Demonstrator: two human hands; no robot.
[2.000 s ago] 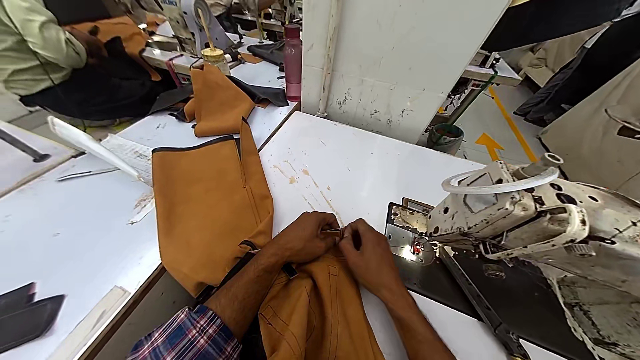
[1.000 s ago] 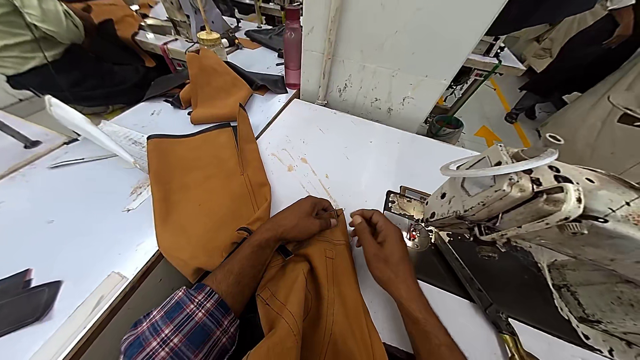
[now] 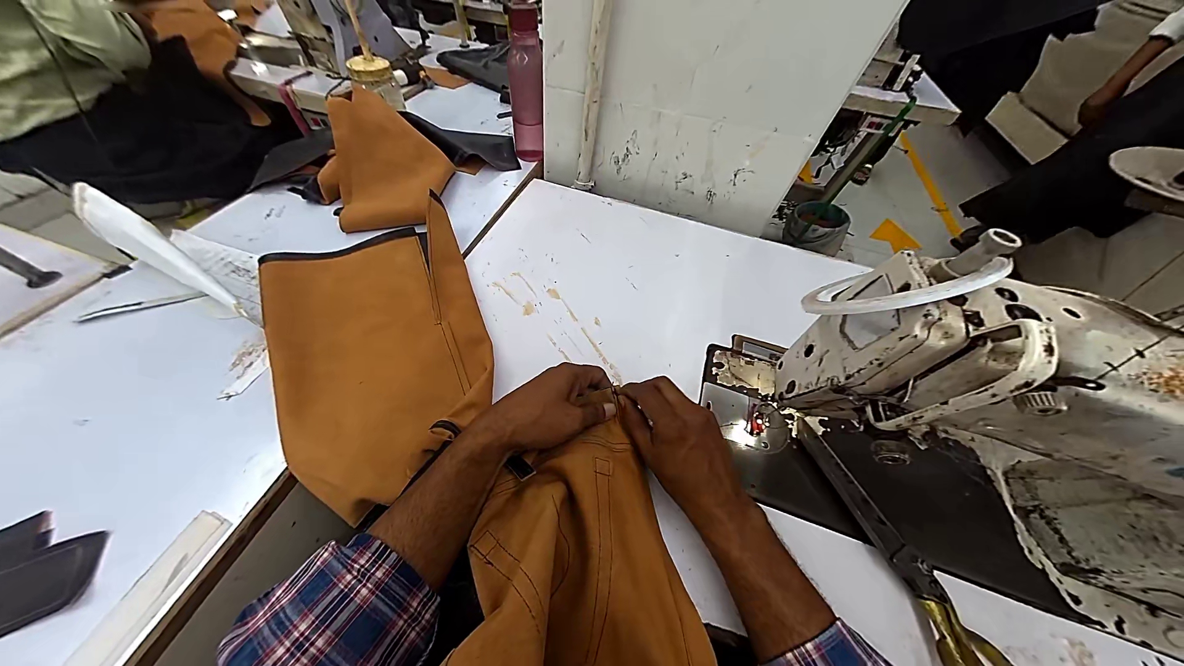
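A tan stitched garment piece [image 3: 601, 518] hangs over the near table edge, its top edge pinched between my two hands. My left hand [image 3: 555, 407] grips that edge with thumb and fingers from the left. From the right, my right hand [image 3: 671, 435] holds the same edge, fingertips close to the left ones. A larger tan panel [image 3: 370, 361] with dark edging lies on the table to the left, partly behind my left forearm. The industrial sewing machine [image 3: 925, 342] stands to the right, a small red light near its needle.
Scissors [image 3: 911, 564] lie across the machine bed. Another tan piece [image 3: 384, 166], a pink bottle [image 3: 525, 92] and a white panel [image 3: 684, 102] stand or lie beyond. Dark pieces [image 3: 46, 573] are at the near left. A person [image 3: 69, 69] sits far left; another person's arm [image 3: 1124, 79] shows top right.
My right hand, apart from the garment's edge one second ago, has moved left and now touches it beside my left hand.
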